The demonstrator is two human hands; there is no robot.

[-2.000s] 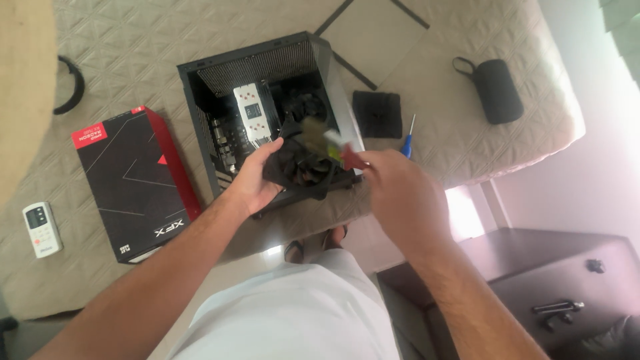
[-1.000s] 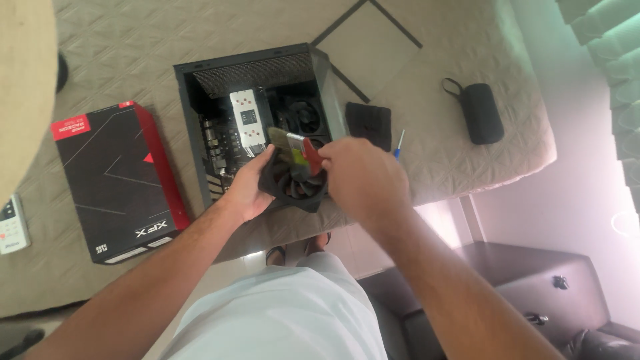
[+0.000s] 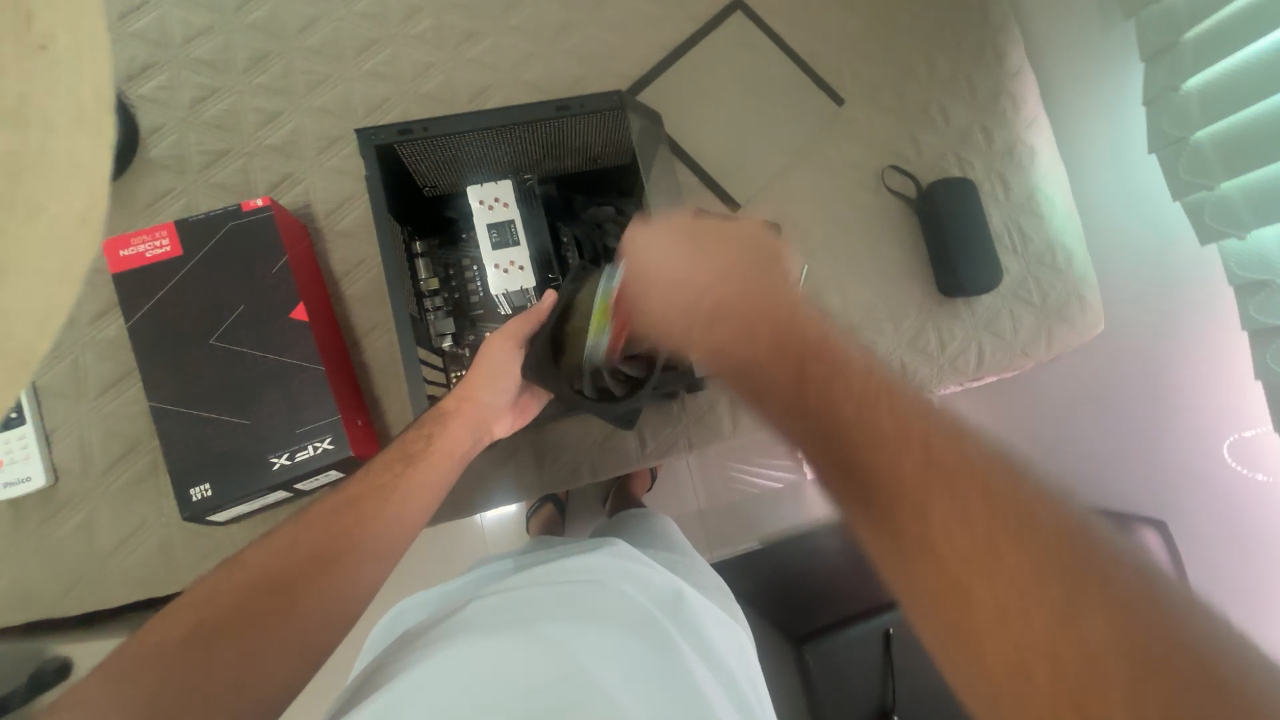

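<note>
Near the middle of the head view, my left hand (image 3: pixel 505 375) grips the left edge of a black computer case fan (image 3: pixel 625 385), its fingers partly behind the frame. My right hand (image 3: pixel 705 285), blurred, is closed on a paintbrush (image 3: pixel 603 320) with a red and yellow-green handle part. The pale bristles lie over the fan's blades. Both are above the front edge of an uncovered black computer case (image 3: pixel 490 110). Inside the case a silver CPU cooler top (image 3: pixel 497 240) and part of the motherboard (image 3: pixel 435 300) show. My right hand hides part of the case and the fan.
Left of the case lies a black and red graphics card box (image 3: pixel 240 360), with a white remote control (image 3: pixel 25 450) beyond it. A dark-edged clear panel (image 3: pixel 745 110) and a black cylindrical speaker (image 3: pixel 960 237) are to the right. All rest on a quilted bedspread (image 3: pixel 250 100).
The brush has moved about over the fan in my right hand, which now covers more of the case. My left hand keeps its hold on the fan. The view has shifted somewhat.
</note>
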